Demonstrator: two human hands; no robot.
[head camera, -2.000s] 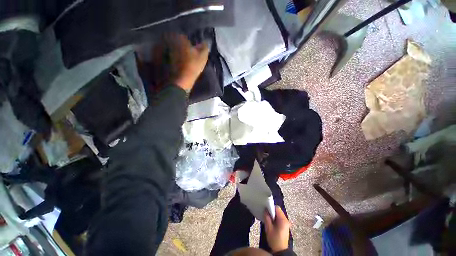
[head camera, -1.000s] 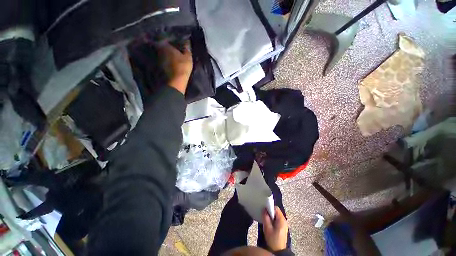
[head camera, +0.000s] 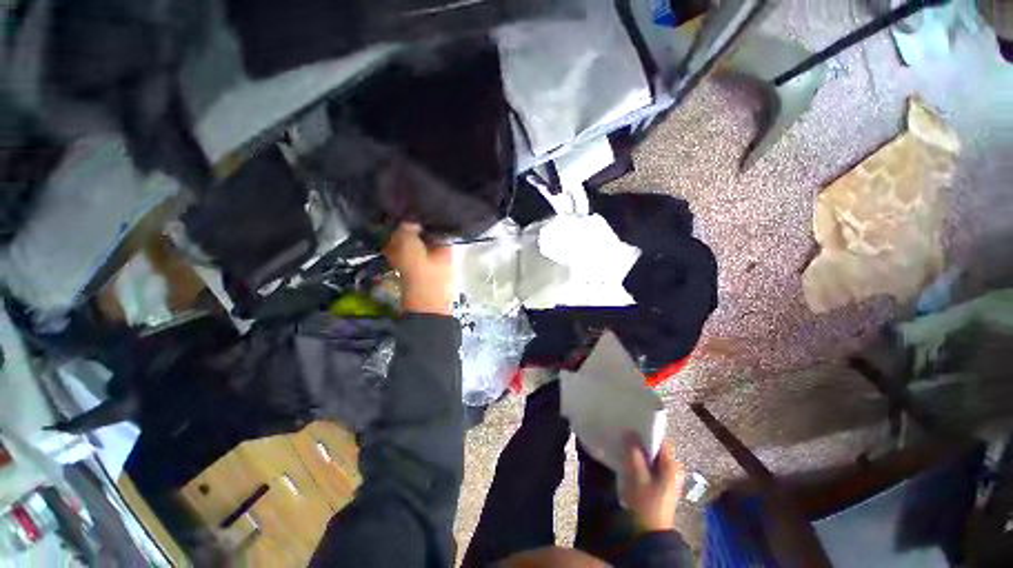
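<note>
My left hand (head camera: 422, 270) is at the lower edge of a dark fabric piece (head camera: 439, 139) at the rack. Its fingers are closed on that edge, and the fingertips are partly hidden. My right hand (head camera: 649, 483) holds a stiff light grey sheet (head camera: 605, 402), likely a paper pattern, by its lower edge over my legs. The sheet is tilted and touches nothing else that I can see.
White scraps (head camera: 583, 261) and a clear plastic bag (head camera: 491, 355) lie below the rack, beside a black bundle (head camera: 675, 266). A crumpled tan piece (head camera: 883, 211) lies on the speckled floor. A light grey panel (head camera: 572, 72) hangs at the top. A wooden surface (head camera: 278, 488) shows lower left.
My left hand has come down from among the dark pieces, and the dark fabric has shifted down with it. My right hand and the grey sheet have moved slightly right and up.
</note>
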